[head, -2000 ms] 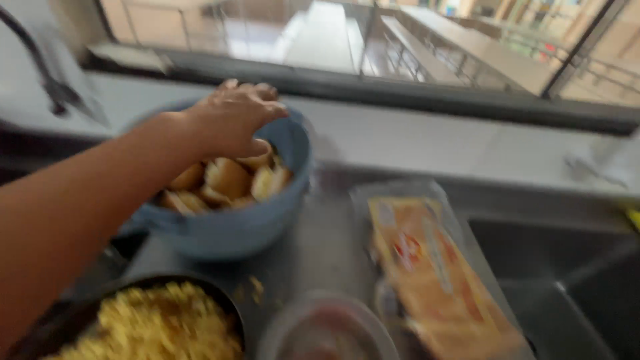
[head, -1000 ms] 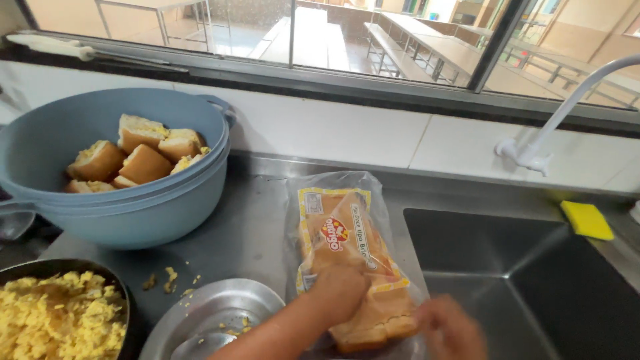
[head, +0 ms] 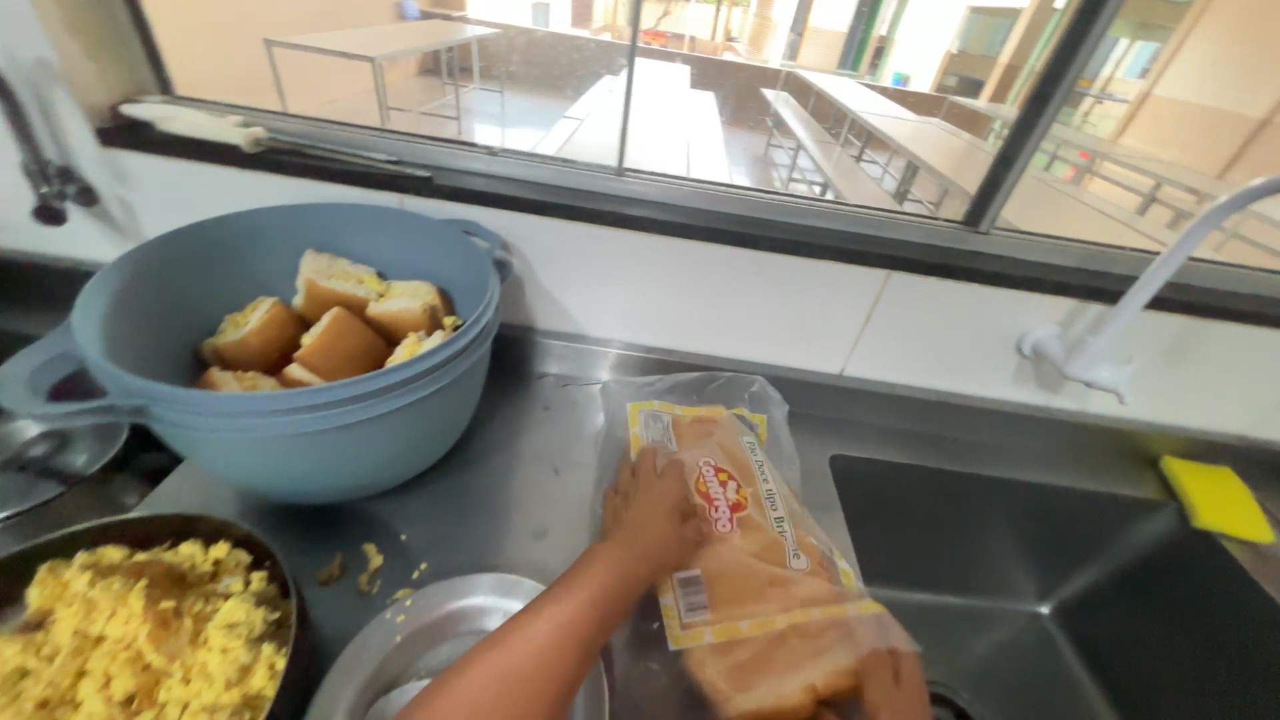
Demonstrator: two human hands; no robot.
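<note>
A clear plastic bag of bread rolls (head: 745, 540) lies on the steel counter beside the sink. My left hand (head: 655, 512) rests on the bag's left side, its fingers partly spread on the plastic. Low at the bag's near end, my right hand (head: 885, 685) touches the bread and the bag's edge; its fingers are mostly hidden. Filled rolls (head: 342, 345) with yellow bits in them sit in a blue plastic bowl (head: 330, 440) with handles. Scrambled egg (head: 150, 630) fills a dark pan at the lower left. Partly behind my left forearm is a round metal dish (head: 400, 640).
To the right is a steel sink (head: 980, 560) with a white faucet (head: 1090, 350) and a yellow sponge (head: 1215, 500). A white-handled knife (head: 200, 125) lies on the window ledge. Egg crumbs (head: 370, 568) dot the counter.
My left hand was over the blue bowl two seconds ago, then on the bag's lower middle; now it is at the bag's left side. My right hand has come to the bread at the near end.
</note>
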